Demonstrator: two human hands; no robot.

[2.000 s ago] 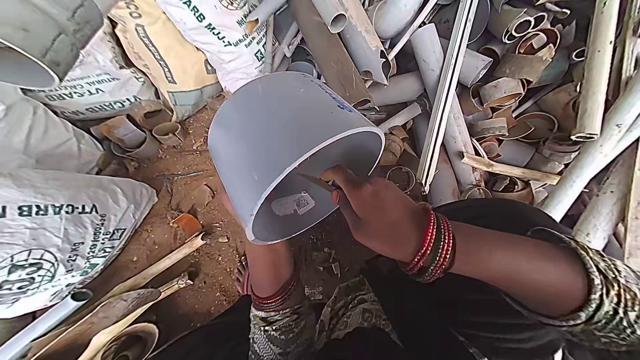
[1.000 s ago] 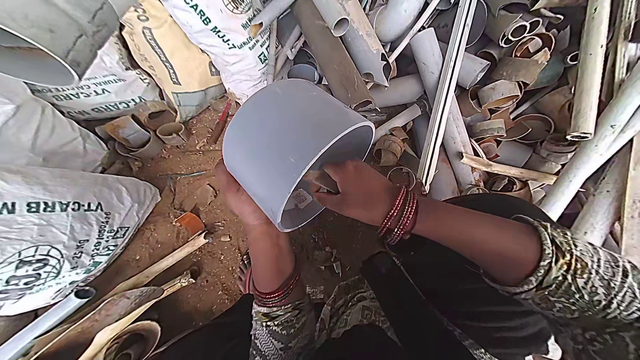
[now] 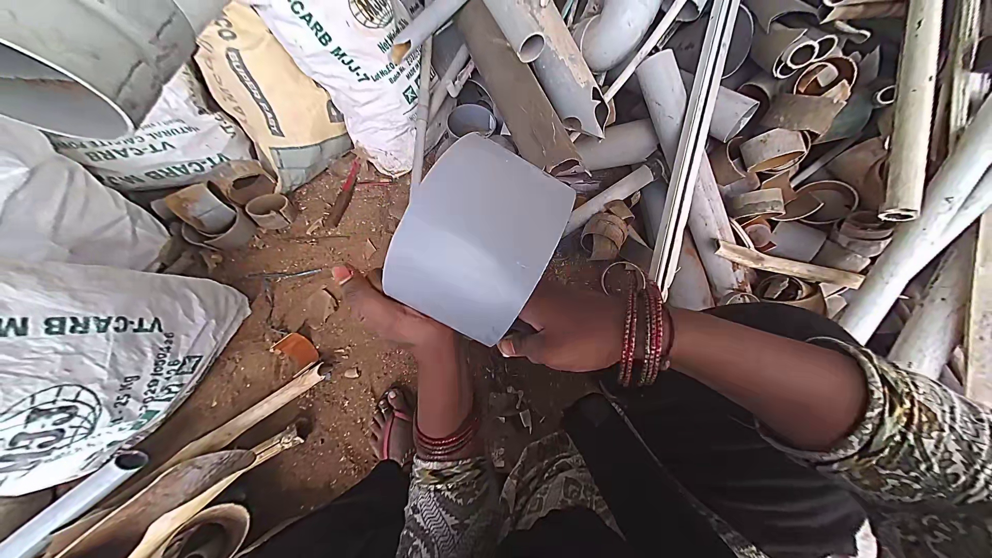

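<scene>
A short, wide section of grey plastic pipe point(image 3: 480, 232) is held up in front of me, its smooth outer wall facing the camera and its inside hidden. My left hand point(image 3: 391, 310) supports it from below at the lower left, the thumb pointing out to the left. At the pipe's lower right edge is my right hand point(image 3: 570, 329), its fingers curled around something small and dark that is mostly hidden. Red bangles circle both wrists.
Printed sacks point(image 3: 101, 364) lie at the left, with a large grey pipe point(image 3: 93, 70) at the upper left. Cut pipe rings and offcuts point(image 3: 775, 155) pile up at the right. Split lengths point(image 3: 194, 473) lie lower left. A sandalled foot point(image 3: 393, 430) rests on the dirt.
The pipe section has turned, so its open end and the label inside no longer show. My right hand has moved from its opening to the lower right edge.
</scene>
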